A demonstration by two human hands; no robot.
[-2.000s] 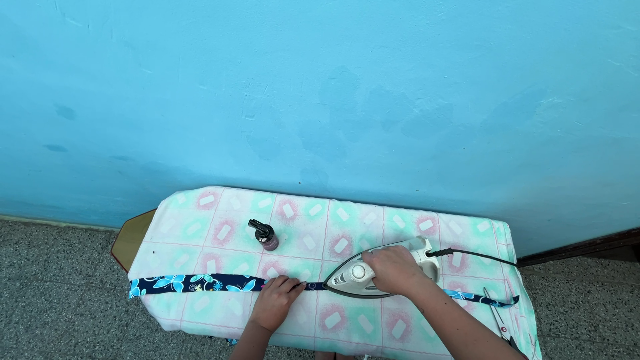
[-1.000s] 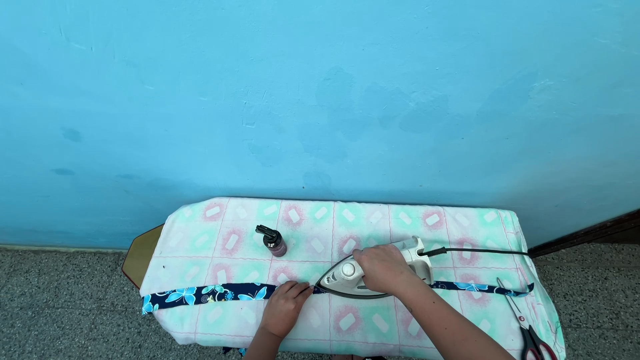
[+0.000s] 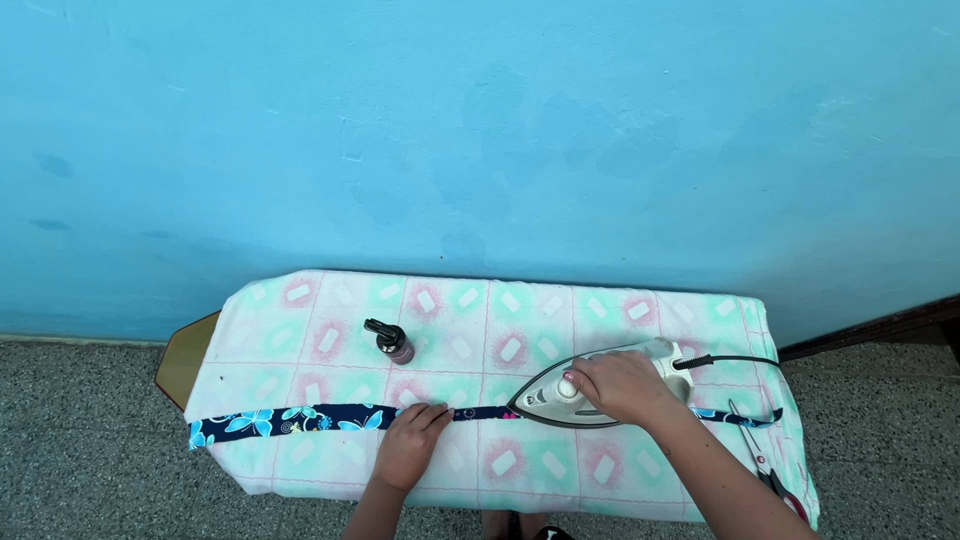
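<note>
A navy fabric strip with blue butterflies [image 3: 285, 421] lies lengthwise across the cloth-covered ironing board [image 3: 510, 465]. It is wide at the left and narrow, seemingly folded, right of my left hand [image 3: 414, 439]. The fingers of that hand press on the strip where it narrows; whether they pinch it cannot be told. My right hand [image 3: 619, 386] grips the handle of a white and grey steam iron [image 3: 540, 397], whose tip points left and rests on the narrow part. The iron and my right arm hide some of the strip; its narrow end shows at the right.
A small dark spray bottle [image 3: 395, 345] stands on the board behind my left hand. Scissors [image 3: 761, 457] lie open at the board's right end, partly behind my forearm. The iron's black cord [image 3: 742, 359] runs off to the right. A blue wall [image 3: 480, 150] rises behind the board.
Between the hands, the gap along the strip has widened, with more of the narrow part visible there. My right hand still holds the iron. The view has shifted somewhat.
</note>
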